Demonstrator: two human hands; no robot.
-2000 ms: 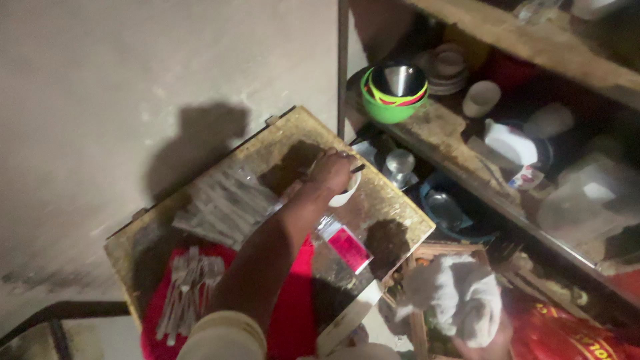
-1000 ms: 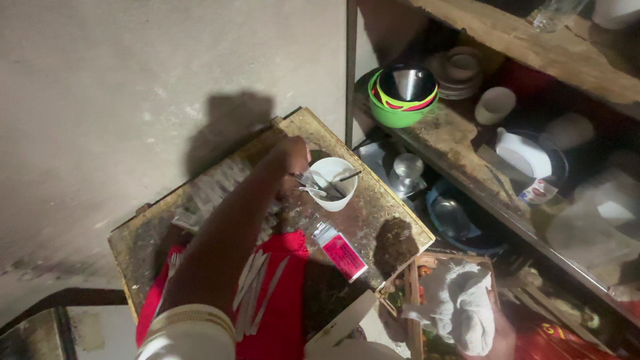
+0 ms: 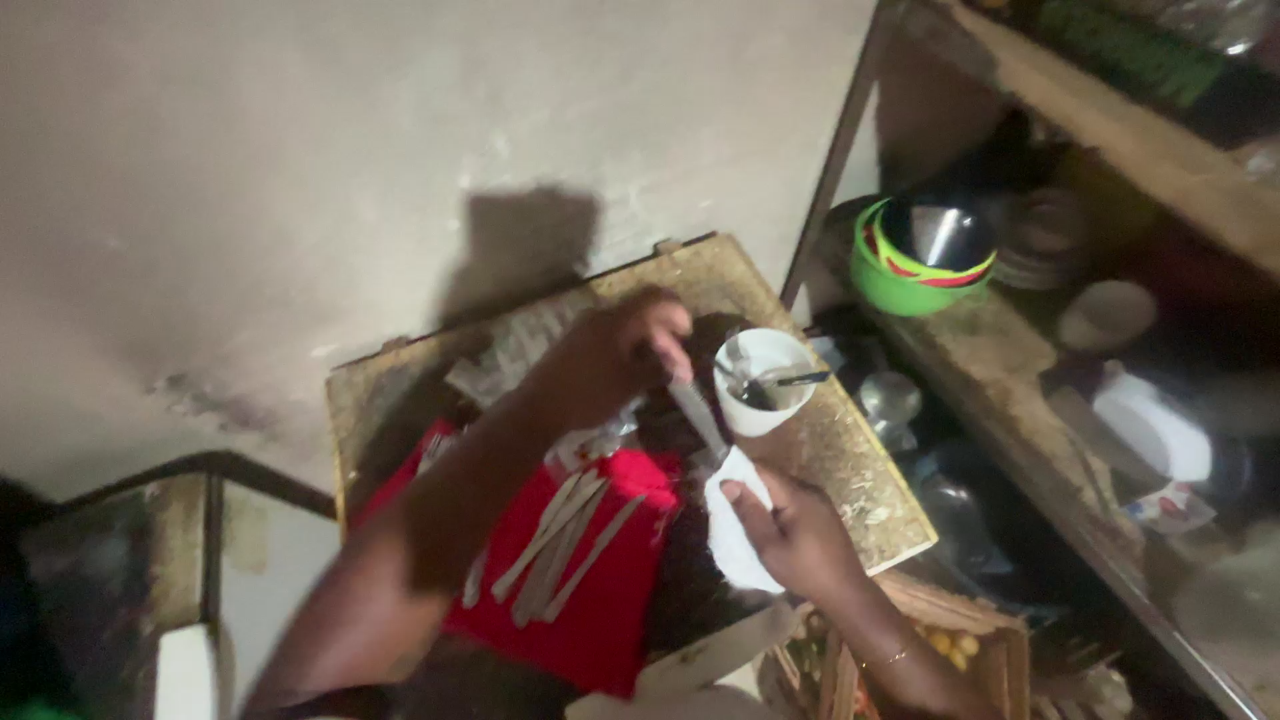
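My left hand [image 3: 660, 335] grips one end of a piece of metal cutlery [image 3: 697, 415], its kind blurred. My right hand [image 3: 785, 525] holds a white cloth [image 3: 738, 535] against the other end. Just right of the cutlery, a white plastic tub [image 3: 765, 425] on the worn wooden table [image 3: 885, 510] holds a few utensils, one with a dark handle. Below my left forearm, several pieces of cutlery [image 3: 570, 545] lie on a red cloth [image 3: 610, 640]. Clear plastic packaging [image 3: 520, 345] lies behind that forearm, near the wall.
At right, a wooden shelf [image 3: 980, 350] bears stacked green, yellow, red and dark bowls [image 3: 915, 290], a cup [image 3: 1107, 315] and other dishes. A wooden crate [image 3: 1010, 650] with small yellow items stands below the table's right corner. The wall [image 3: 400, 180] borders the table's back edge.
My left hand has moved away from the tub and now holds cutlery. My right hand has brought the white cloth from over the crate to that cutlery. The view has shifted.
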